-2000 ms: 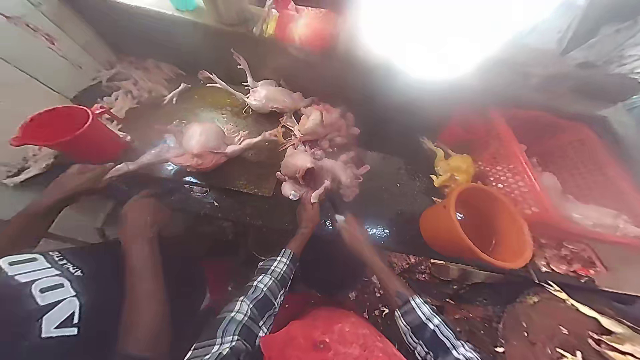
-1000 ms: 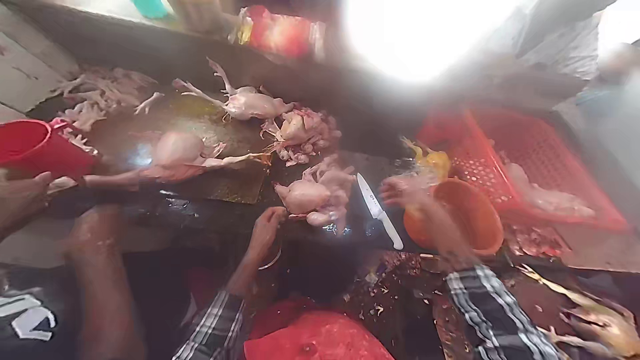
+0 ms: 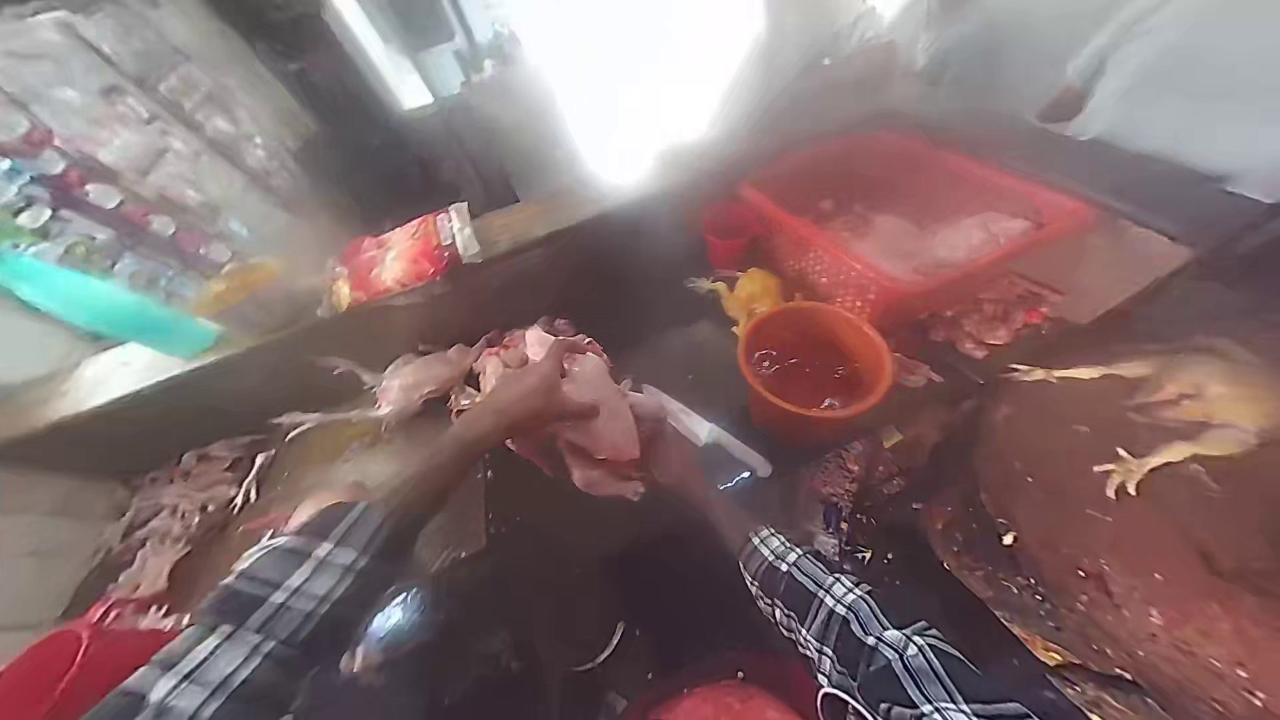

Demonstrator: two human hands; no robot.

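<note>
My left hand (image 3: 545, 390) grips a plucked chicken carcass (image 3: 600, 425) from above, near the middle of the dark wet counter. My right hand (image 3: 680, 460) is blurred at the carcass's right side; whether its fingers are closed on the meat cannot be made out. Just right of the carcass lies a knife (image 3: 715, 430) with a white handle, beside an orange bucket (image 3: 815, 370) of reddish liquid. Another plucked chicken (image 3: 420, 380) with its legs out lies to the left, partly behind my left forearm.
A red plastic crate (image 3: 830, 265) holding meat stands at the back right, with a small red cup (image 3: 728, 235) and a yellow carcass (image 3: 750, 295) near it. On the right, a yellowish carcass (image 3: 1200, 390) lies on a round brown surface. A red packet (image 3: 400, 260) sits on the ledge.
My left hand has gone from the carcass's lower left to its top. My right hand has come back from the orange bucket to the carcass. The view has swung considerably.
</note>
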